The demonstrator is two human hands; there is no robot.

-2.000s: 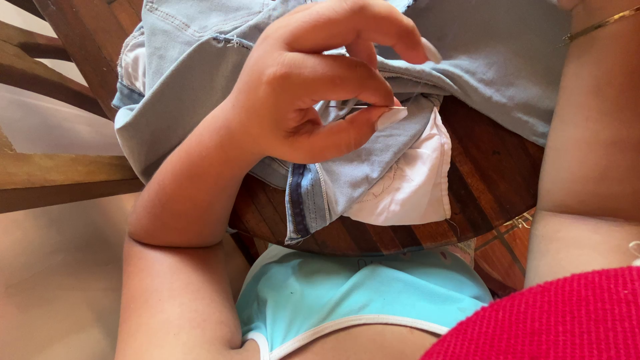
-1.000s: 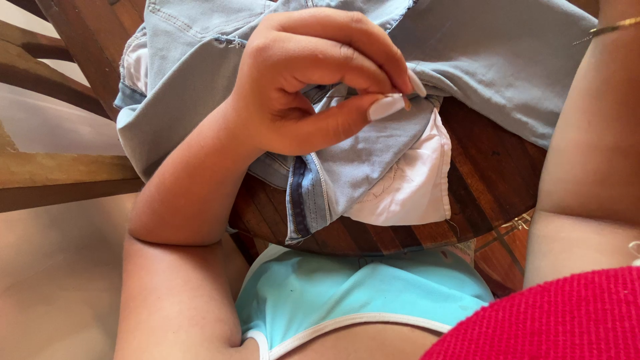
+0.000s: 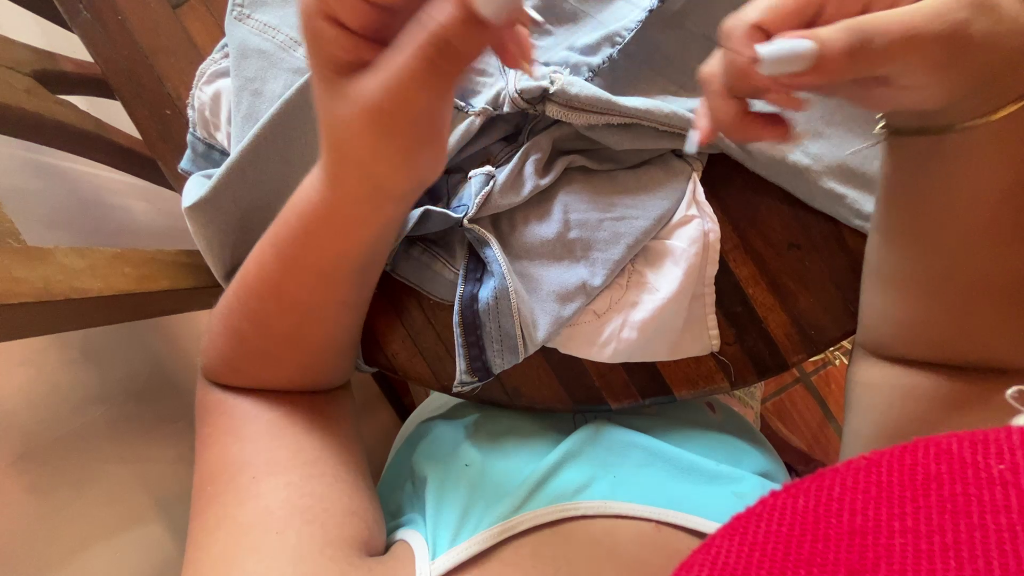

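Observation:
My left hand (image 3: 392,80), blurred and cut off by the top edge, is raised over the jeans with its fingers curled. A small shiny thing shows at its fingertips, too unclear to name. My right hand (image 3: 824,72) is at the upper right, thumb pressed to the index finger on what looks like a thin dark thread (image 3: 738,53). Beneath both hands lie light blue denim jeans (image 3: 584,192), bunched up, with raw seam edges showing. Their open zipper fly (image 3: 478,316) hangs toward me, beside a pale pocket lining (image 3: 656,304) with dark stitching.
The jeans lie on a round striped wooden table (image 3: 784,240), whose near edge is close to my lap. A wooden chair (image 3: 104,268) stands at the left. Red floor tiles (image 3: 804,408) show below the table at the right. A bracelet (image 3: 952,124) circles my right wrist.
My left hand has moved up and to the left, uncovering more of the jeans' waist and fly. My right hand has come into view at the upper right.

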